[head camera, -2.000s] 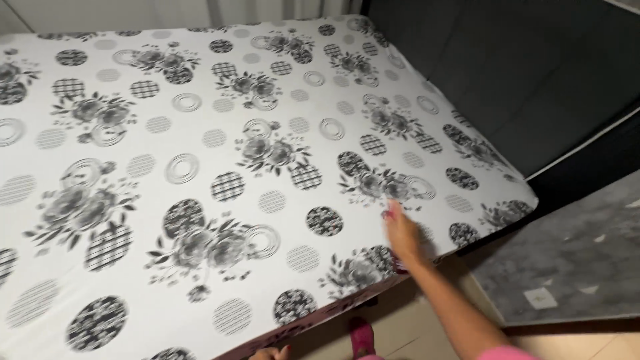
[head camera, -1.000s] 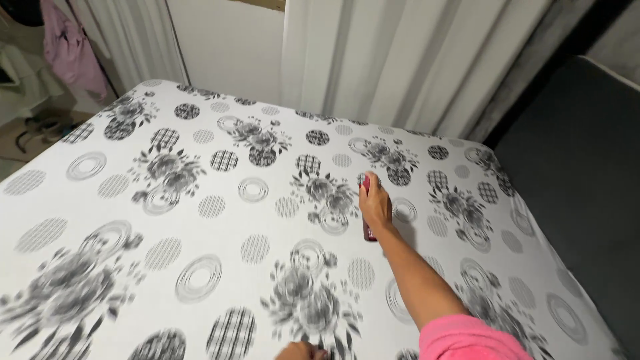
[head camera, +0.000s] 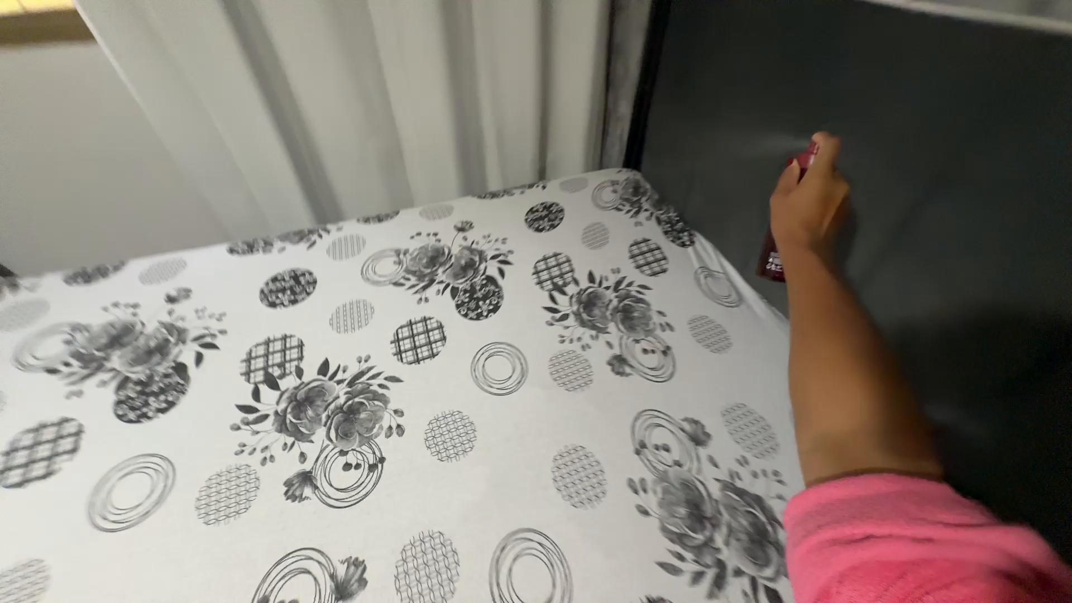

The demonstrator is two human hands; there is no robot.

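My right hand (head camera: 811,201) is closed around a dark red spray bottle (head camera: 771,258), held upright with a finger on its top. A faint mist shows in the air to the left of the nozzle. The hand is in front of the dark headboard (head camera: 938,167), beyond the right edge of the bed. A white fitted sheet (head camera: 502,452) with grey flowers, circles and checked dots covers the mattress below. My left hand is out of the picture.
Pale curtains (head camera: 402,100) hang along the far side of the bed. A light wall panel (head camera: 92,151) stands at the left, under a brownish ledge (head camera: 42,23). The headboard borders the bed on the right.
My right hand has moved with the bottle from above the sheet to the front of the headboard. My left hand, seen earlier at the bottom edge, has left the view. The view has swung right.
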